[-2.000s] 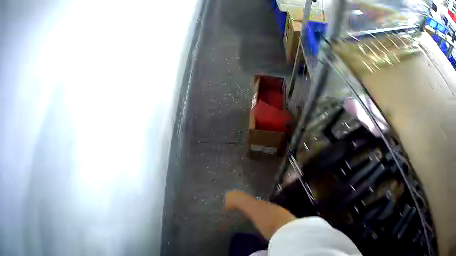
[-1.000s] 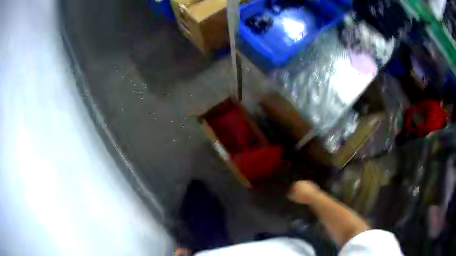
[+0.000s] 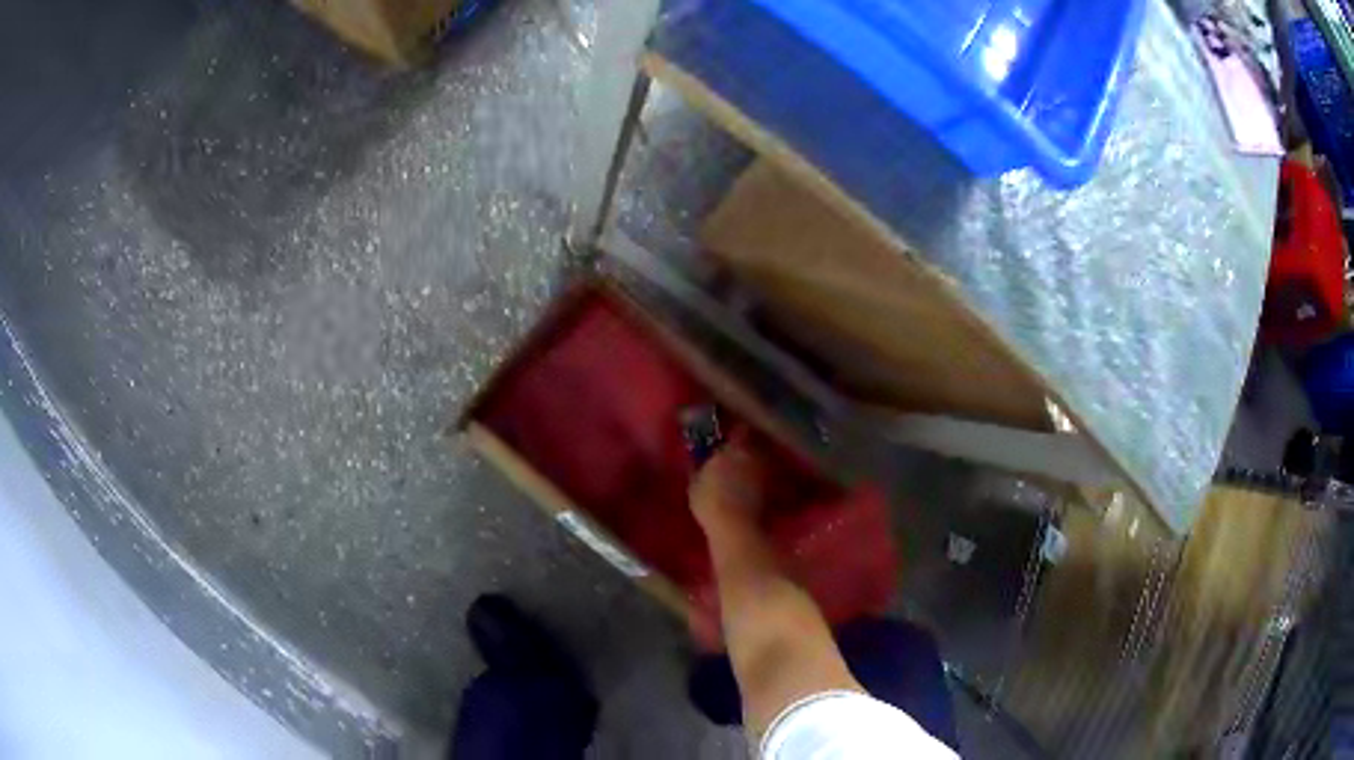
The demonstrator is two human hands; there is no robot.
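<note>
My right hand reaches down from the lower edge over the red-lined carton on the floor. Its fingers are closed on a small dark circuit board with pale specks, which sticks out past the fingertips. The board is blurred and I cannot tell whether it touches the red lining. A loose red flap or bag lies at the carton's near right end. My left hand is out of the picture.
A wrapped table bears a blue bin at upper right. A brown cardboard sheet is under it. A red object is at the far right. A cardboard box is at the top left. Dark shoes are below the carton.
The view has moved closer to the carton and table. My right hand has moved from beside the carton to over its inside, and the dark board now shows in it.
</note>
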